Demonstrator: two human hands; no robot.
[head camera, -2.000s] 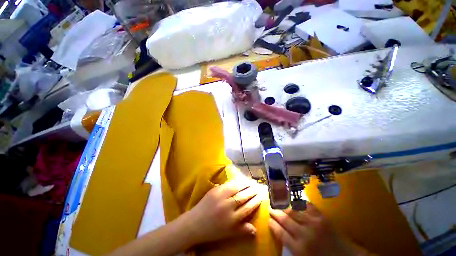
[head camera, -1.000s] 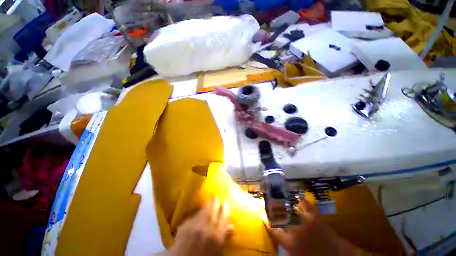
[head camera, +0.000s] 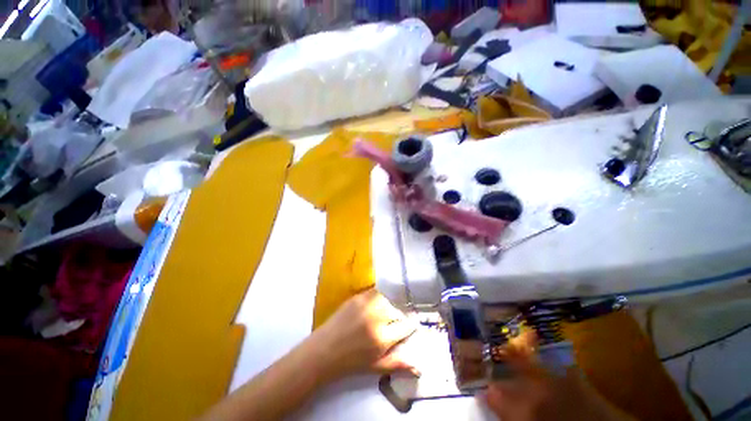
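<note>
The mustard-yellow workpiece (head camera: 347, 247) lies left of the machine head, its near end at my left hand (head camera: 370, 333). My left hand rests left of the needle with bent fingers; whether it grips the cloth is hidden. My right hand (head camera: 535, 382) is blurred, right of the chrome guard (head camera: 465, 329) and partly behind the foot and clamp parts; its grip cannot be told. The pale needle plate (head camera: 436, 362) shows bare between the hands. A long yellow panel (head camera: 202, 271) with a stepped notch lies flat at left.
The white machine head (head camera: 593, 230) spans the right, with a pink rag (head camera: 457, 218) at its grey knob (head camera: 412, 154). More yellow cloth (head camera: 618, 353) lies below it at right. A white plastic-wrapped bundle (head camera: 338, 74) sits behind. White foam-like blocks (head camera: 548, 70) stand at back right.
The workpiece has moved away from the needle, toward the back left, baring the plate and the table. The bright lit cloth under the lamp is gone. My left hand has shifted up and right.
</note>
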